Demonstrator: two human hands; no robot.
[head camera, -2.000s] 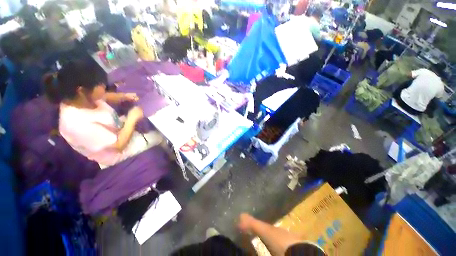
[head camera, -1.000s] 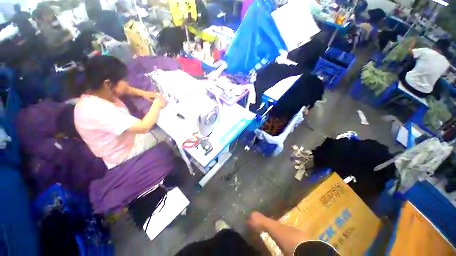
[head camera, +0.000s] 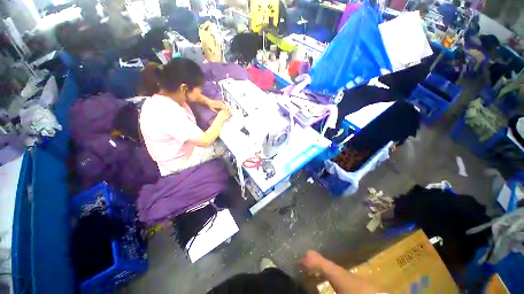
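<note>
My right hand [head camera: 313, 262] is at the bottom centre, small and blurred, with the bare forearm reaching in from the lower right. I cannot tell whether its fingers hold anything. A pale patterned edge shows just under the forearm. A large yellow-brown carton [head camera: 411, 265] lies right beside and beyond the forearm, cut off by the bottom edge; I cannot tell if the arm touches it. My left hand is not in view.
A seated person in pink [head camera: 166, 135] works at a white sewing machine [head camera: 276, 135], with purple pieces [head camera: 187, 189] beside. A blue crate [head camera: 118, 252] stands lower left. A lined bin [head camera: 356, 175] and a black heap [head camera: 442, 215] stand along the grey aisle [head camera: 310, 227].
The whole view has swung left, so the seated person, table and carton sit further right. The seated person's hands have come nearer the machine. My forearm stays low beside the carton.
</note>
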